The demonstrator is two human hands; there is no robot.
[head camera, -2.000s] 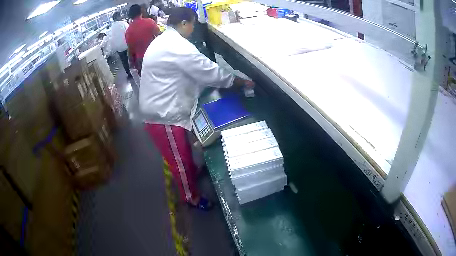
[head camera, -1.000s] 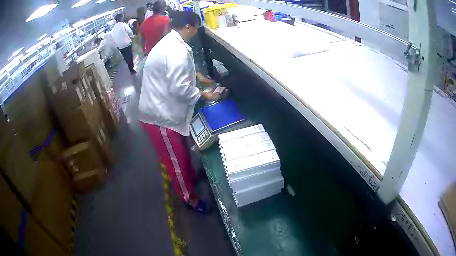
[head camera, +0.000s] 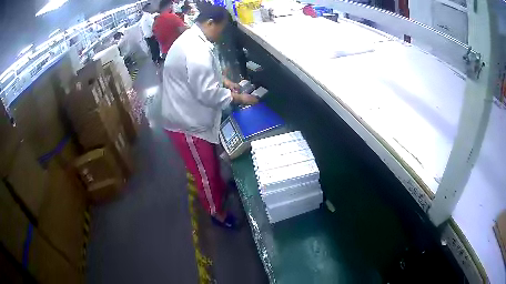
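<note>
Neither of my hands is in the picture. A stack of white unit boxes (head camera: 287,176) stands on the green surface (head camera: 308,249), several layers high with toothed left edges. A bench scale (head camera: 256,121) with a blue platform and a pale keypad body stands just behind the stack. Nothing lies on the part of its platform that shows. A co-worker in a white jacket (head camera: 191,83) stands at the scale, both hands on small whitish items beyond the platform. A small pale piece (head camera: 330,206) lies right of the stack.
A raised white worktop (head camera: 355,72) runs along the right, with a pale upright post (head camera: 463,122) at its edge. Brown cartons (head camera: 100,166) are stacked on the left. Yellow-black tape (head camera: 197,233) marks the grey floor. Other people stand farther back.
The co-worker's arm, first stretched out over the green surface, is drawn in and both hands are together behind the scale. The view has shifted slightly. The stack looks unchanged.
</note>
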